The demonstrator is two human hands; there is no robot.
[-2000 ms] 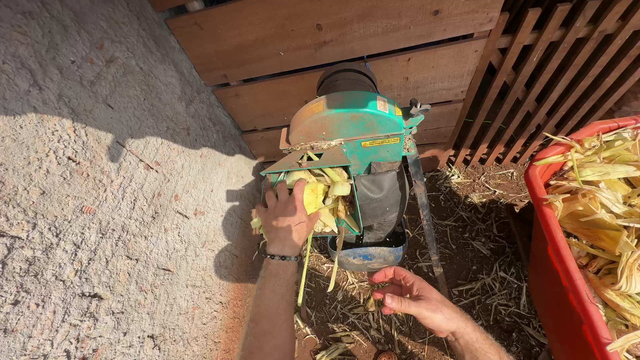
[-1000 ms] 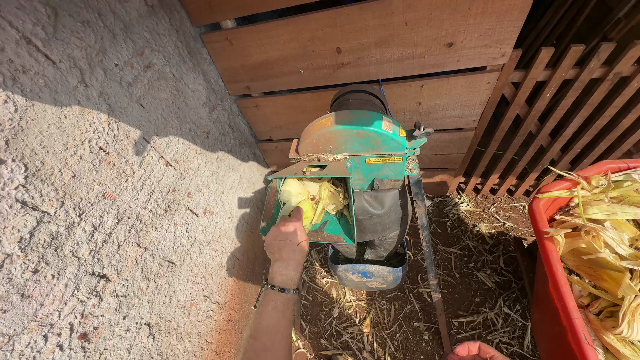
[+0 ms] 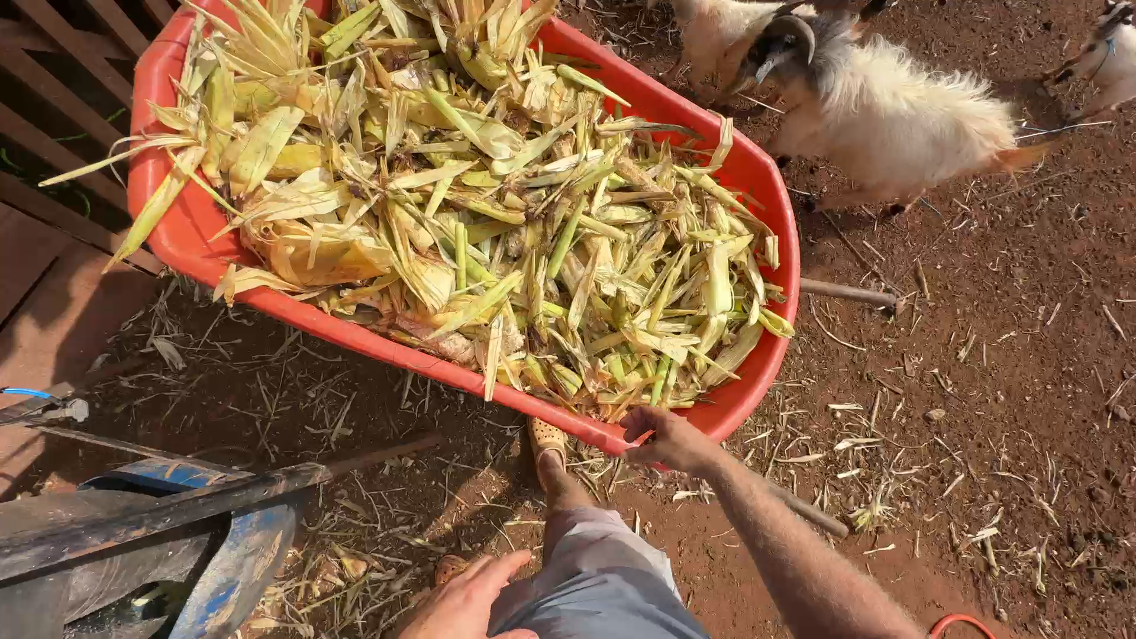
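A red plastic wheelbarrow tub (image 3: pixel 355 335) is heaped with corn husks and leaves (image 3: pixel 497 213), yellow and green. My right hand (image 3: pixel 670 441) is at the tub's near rim with its fingers curled over the edge; whether it grips the rim cannot be told. Low in the view, my left hand (image 3: pixel 470 599) is spread in front of my shorts and holds nothing. The lower part of the green shredder, a black chute with a blue rim (image 3: pixel 235 568) and a metal leg (image 3: pixel 160 519), shows at the lower left.
Several goats stand beyond the tub, the nearest a cream one with horns (image 3: pixel 896 124). Wheelbarrow handles (image 3: pixel 808 510) stick out past the tub. A slatted wooden fence (image 3: pixel 62 115) is at the left. My foot in a tan clog (image 3: pixel 546 439) is by the tub.
The view has swung right from the shredder to the tub. My left hand has left the shredder's hopper, where it pushed husks in. My right hand is now at the tub's rim.
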